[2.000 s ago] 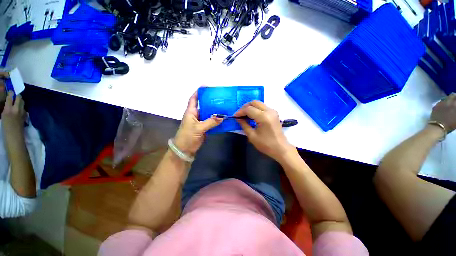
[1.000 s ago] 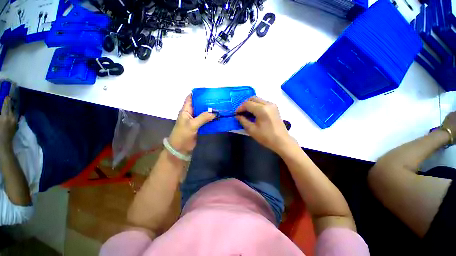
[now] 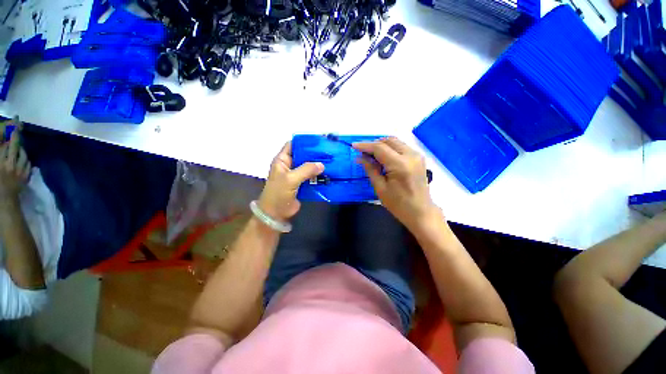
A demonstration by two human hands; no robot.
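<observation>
A blue blister tray (image 3: 332, 191) is held level near the table's front edge. My left hand (image 3: 283, 182) grips its left end, thumb on top beside a small cable plug. My right hand (image 3: 396, 175) is over the tray's right part, its fingertips pinching a thin black cable (image 3: 345, 141) that runs along the tray's far edge. A second dark line of cable lies across the tray nearer me. A black cable bundle (image 3: 429, 176) shows just right of my right hand; most of it is hidden by the hand.
A tall stack of blue trays (image 3: 559, 80) stands at right, a single tray (image 3: 467, 144) leaning out beside it. A black cable pile (image 3: 255, 29) lies at the far side, with a loose cable (image 3: 365, 62). Filled trays (image 3: 109, 95) lie at left. Other people's arms (image 3: 610, 274) show at both sides.
My right fingers have moved up to the tray's far side with a cable length. A plug and cable now show along its near part. A blue item has appeared at the right table edge.
</observation>
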